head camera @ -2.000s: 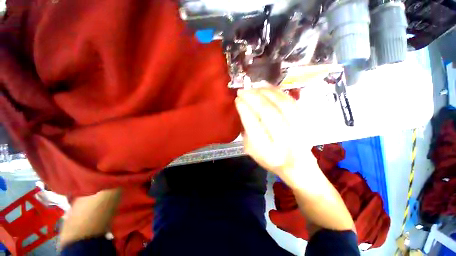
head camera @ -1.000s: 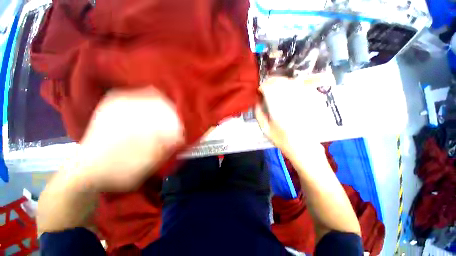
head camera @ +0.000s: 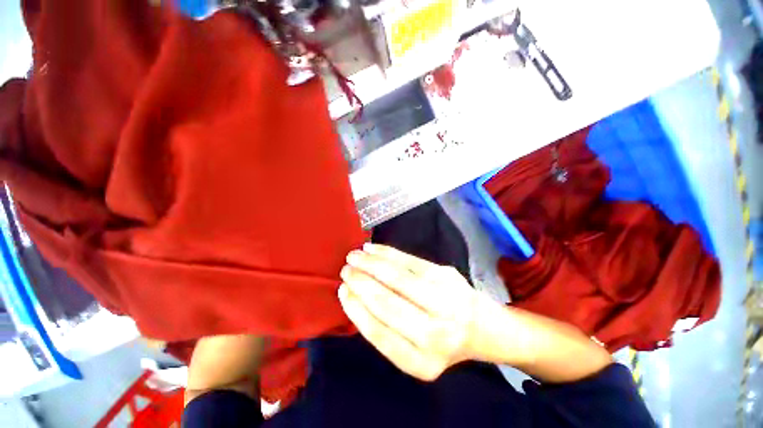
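Observation:
A large red garment (head camera: 234, 175) covers the left of the white machine table and hangs over its front edge. My right hand (head camera: 410, 311) pinches the garment's right edge below the table's front edge, fingers together. My left hand is hidden under the cloth; only the forearm shows at the lower left. The presser foot area (head camera: 303, 67) of the machine is at the upper middle, beside the garment's edge. A thin red thread chain (head camera: 347, 88) hangs there.
Red scraps (head camera: 442, 81) and crumbs lie right of the foot. A black slotted bracket (head camera: 544, 63) is on the table. A blue bin (head camera: 648, 167) with red garments (head camera: 619, 267) stands below right. A red stool (head camera: 138, 405) is at the lower left.
My right hand has moved from beside the presser foot down toward my lap, with the garment's edge. My left hand has gone under the cloth. The view has shifted closer.

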